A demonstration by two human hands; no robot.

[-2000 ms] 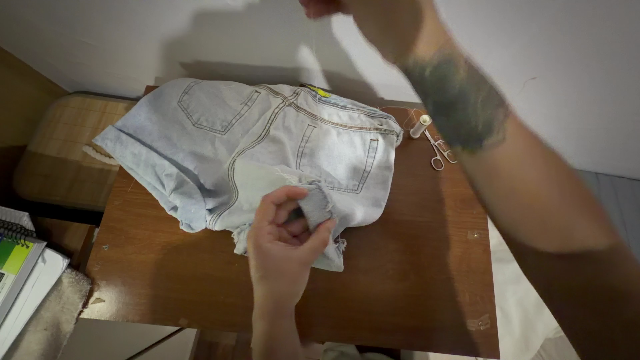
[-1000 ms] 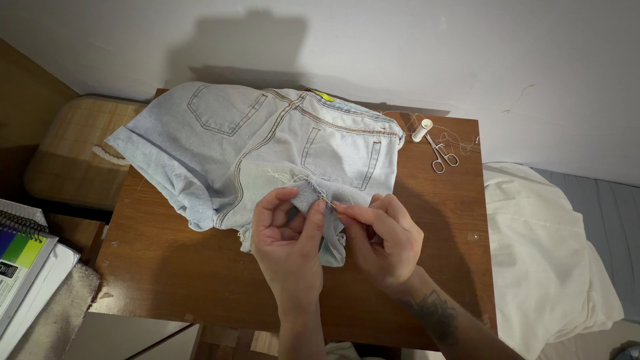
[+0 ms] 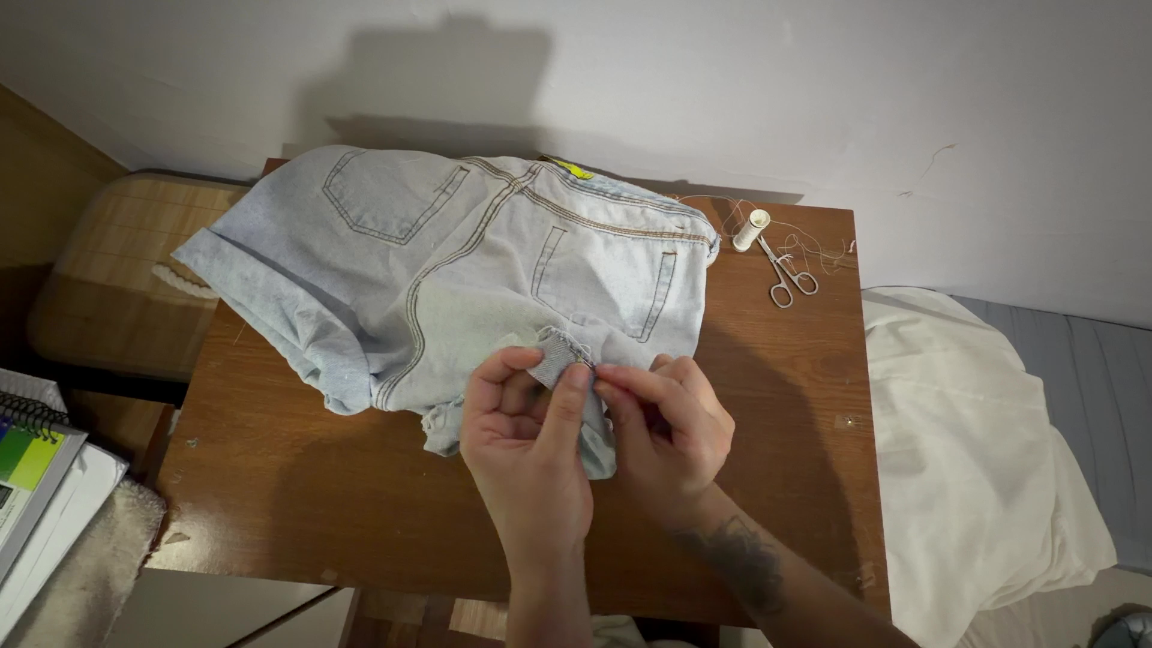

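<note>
Light-blue denim shorts (image 3: 468,261) lie spread on a brown wooden table, back pockets facing up. My left hand (image 3: 531,432) pinches a folded, frayed piece of the denim (image 3: 560,358) between thumb and fingers near the leg below the right-hand pocket. Close against it, my right hand (image 3: 670,423) has its thumb and forefinger closed on a thin needle (image 3: 586,363) at the frayed edge. Near the waistband's right end stands a spool of white thread (image 3: 751,230), tilted. Small metal scissors (image 3: 785,277) lie beside it with loose thread around them.
The wooden table (image 3: 405,531) abuts a pale wall (image 3: 684,90). A wooden board with a rope handle (image 3: 117,261) is at the left, above spiral notebooks (image 3: 36,468). White cloth (image 3: 963,432) hangs or lies right of the table.
Two seconds ago my right arm was raised high over the table's right side; it has come down to the denim beside my left hand. My left hand still holds the fabric.
</note>
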